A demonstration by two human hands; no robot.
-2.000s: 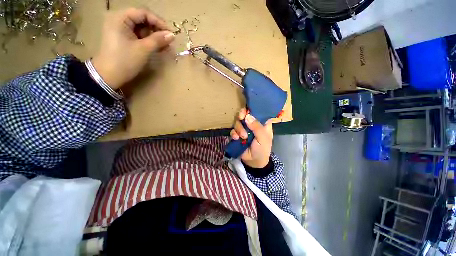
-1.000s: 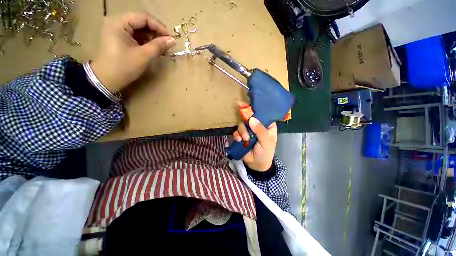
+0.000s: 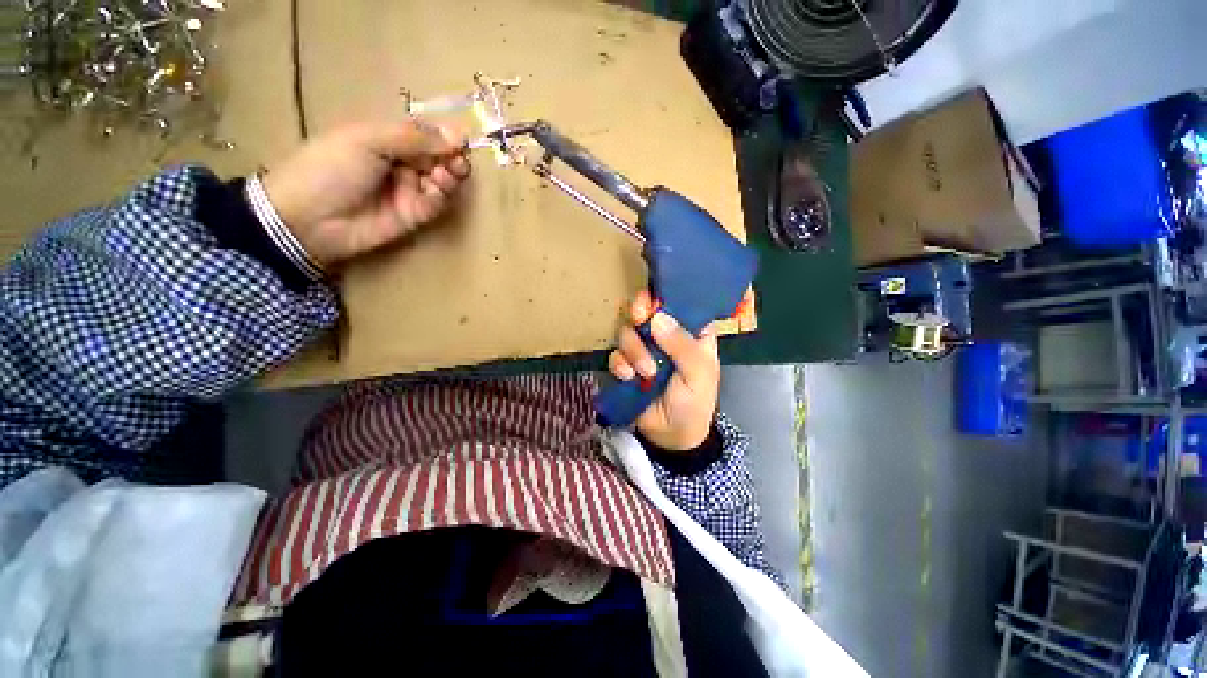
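My left hand (image 3: 377,188), bare, pinches a small metal piece between thumb and fingertips above the cardboard. A branched brass terminal (image 3: 492,117) shows just beyond the fingertips. My right hand (image 3: 675,378) grips the dark blue soldering gun (image 3: 698,258) by its handle. The gun's bent tip is at the terminal, close to my left fingertips; whether it touches is too small to tell. The thin feed tube (image 3: 589,201) runs beside the barrel and ends a little short of the terminal. The cardboard work sheet (image 3: 530,291) lies under both.
A tangled pile of terminals (image 3: 119,53) lies at the far left. A round black fan (image 3: 841,29) and a dark oval holder (image 3: 801,205) stand at the right of the green bench top (image 3: 823,311). Beyond its edge are a cardboard box (image 3: 940,179), a wire reel (image 3: 920,335) and blue bins.
My left hand has opened out and turned, and the terminal now shows a longer pale strip above the fingertips. The gun has shifted slightly left. The whole view has shifted a little.
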